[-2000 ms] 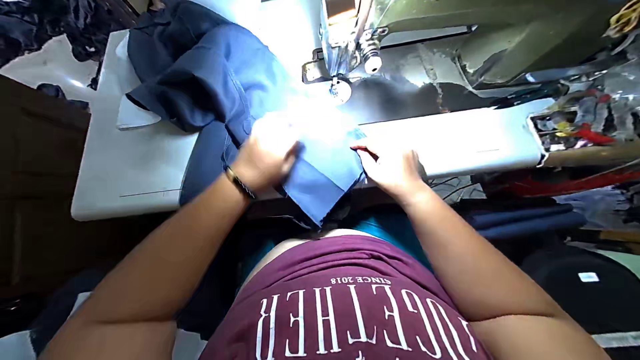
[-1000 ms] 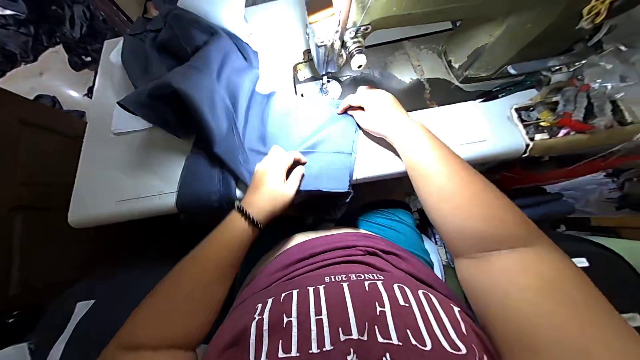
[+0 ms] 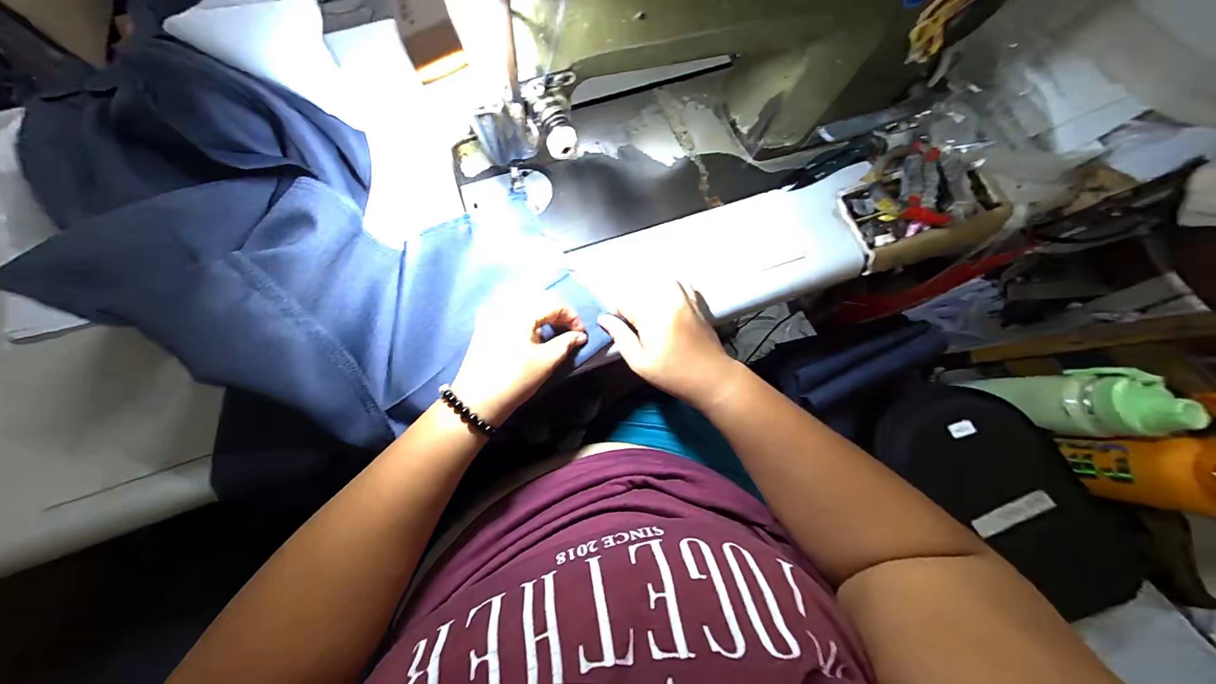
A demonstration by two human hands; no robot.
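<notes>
Blue fabric (image 3: 294, 275) lies bunched over the left of the sewing table (image 3: 703, 252), and one edge runs under the needle area of a green sewing machine (image 3: 655, 43). My left hand (image 3: 522, 347), with a black bead bracelet at the wrist, rests on the fabric near the table's front edge, thumb and forefinger curled together at the cloth. Close to its right, my right hand (image 3: 670, 342) touches the fabric's corner with its thumb. Whether it grips the cloth cannot be told. Glare from the machine's lamp washes out the cloth near the presser foot (image 3: 516, 180).
An open tray of small tools and scraps (image 3: 936, 233) is set at the table's right end. Folded dark cloth (image 3: 860, 366), a black case (image 3: 997, 494), a green bottle (image 3: 1092, 404) and an orange bottle (image 3: 1149, 470) sit to the right. White material (image 3: 275, 43) lies behind the fabric.
My right hand has come back from beside the needle to the fabric's near corner, close to my left hand. The fabric's near part now slants toward the needle.
</notes>
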